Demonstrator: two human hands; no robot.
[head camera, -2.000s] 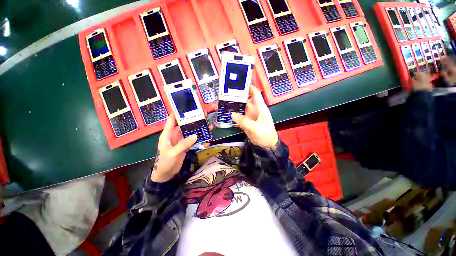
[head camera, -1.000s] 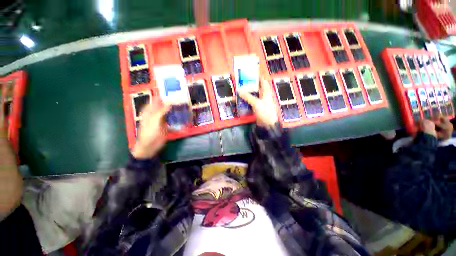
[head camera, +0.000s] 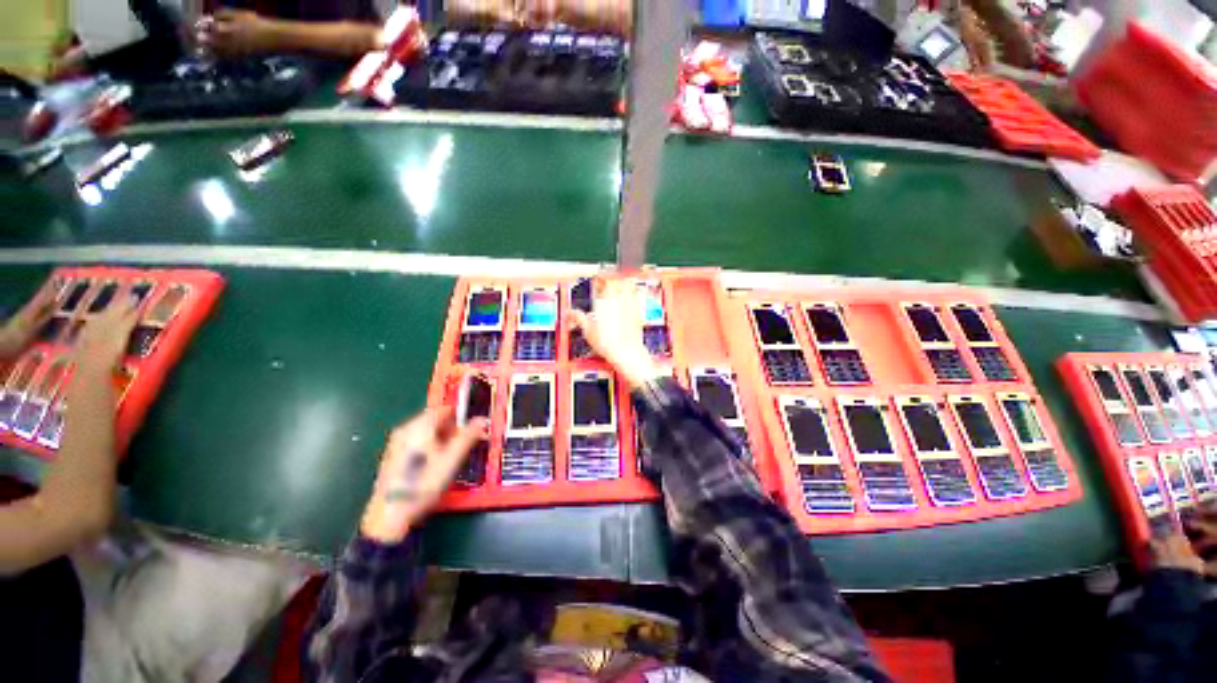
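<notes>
A red tray (head camera: 567, 499) holds keypad phones in two rows. In its back row, two phones at the left (head camera: 483, 323) (head camera: 537, 323) and one right of my right hand (head camera: 653, 318) have lit screens; the rightmost back slot is empty. My left hand (head camera: 411, 467) grips the front-left phone (head camera: 473, 400) at its edge. My right hand (head camera: 617, 323) reaches over the back row, its fingers on a dark-screened phone (head camera: 582, 296). My right hand and sleeve hide part of the tray. Front-row phones (head camera: 529, 427) (head camera: 591, 427) have dark screens.
A second phone-filled tray (head camera: 934, 518) adjoins on the right. Other workers' hands are at trays far left (head camera: 200, 296) and far right (head camera: 1134, 520). A metal post (head camera: 643, 174) stands beyond. A loose phone (head camera: 829, 172) and open carton (head camera: 1068, 240) lie farther back.
The view has tilted up. The two phones held before now appear to lie in the back row. My left hand has moved to the front-left phone, my right hand to the back row.
</notes>
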